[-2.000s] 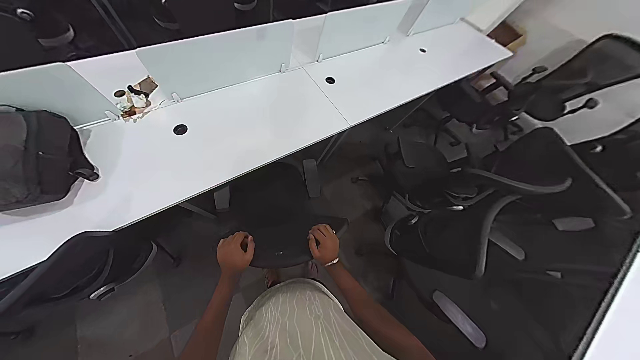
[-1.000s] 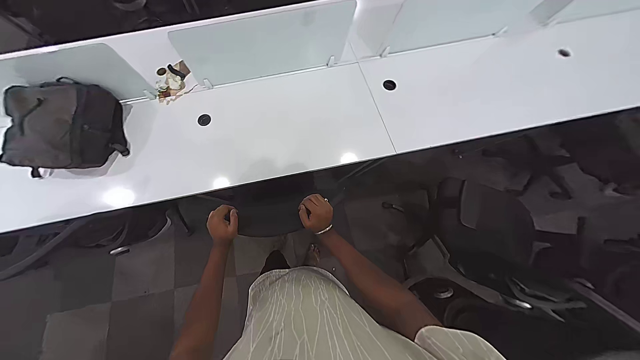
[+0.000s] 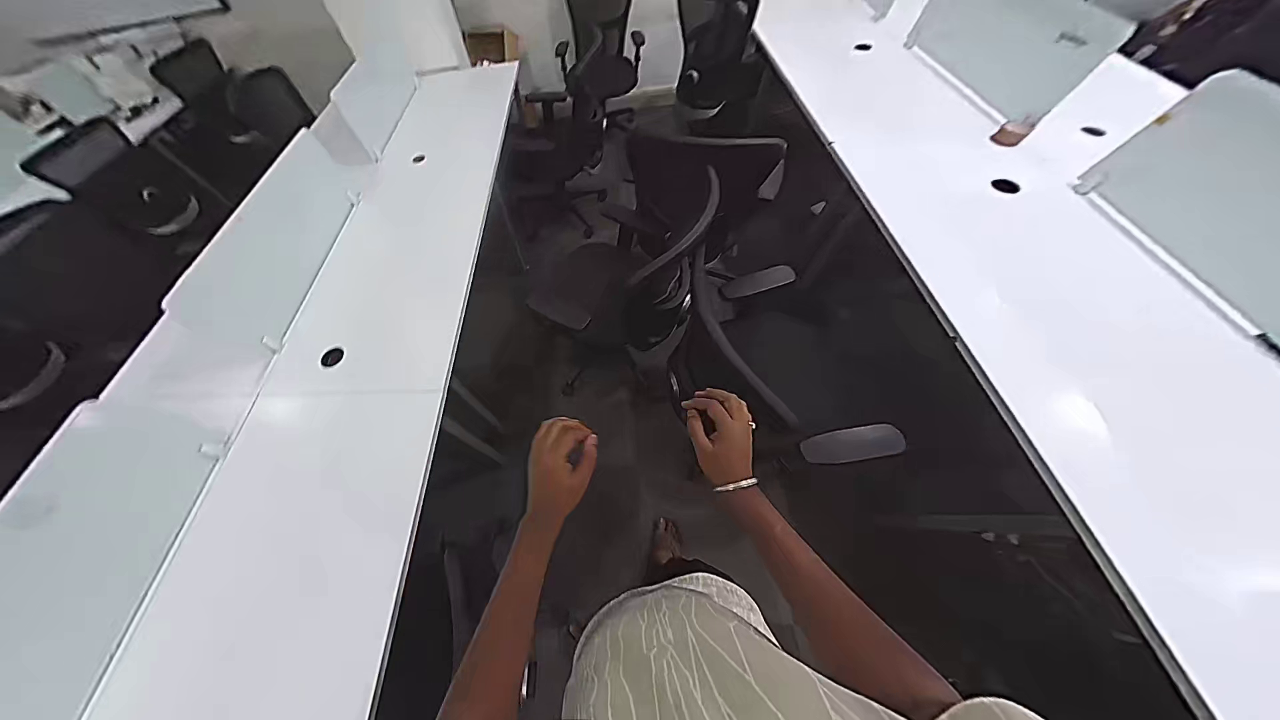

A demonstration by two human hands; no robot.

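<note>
My left hand (image 3: 560,462) is raised over the aisle floor, fingers curled and apart from the thumb, with nothing in it. To its right my right hand (image 3: 722,435), with a ring and a bracelet, is also raised with bent fingers and holds nothing that shows. Just beyond my right hand are the curved frame and armrest (image 3: 853,444) of a black office chair; whether the fingertips touch the frame, I cannot tell. Farther ahead in the aisle, another black office chair (image 3: 705,180) stands among several more.
A long white desk (image 3: 350,470) with frosted divider panels and cable holes runs along the left. Another white desk (image 3: 1010,300) borders the aisle on the right. A cardboard box (image 3: 491,45) is at the far end, near more chairs. My bare foot (image 3: 666,540) is on the dark floor.
The view has swung right, from the desk with the backpack to the aisle. Both hands have come off the black chair back they were on in the earlier frames.
</note>
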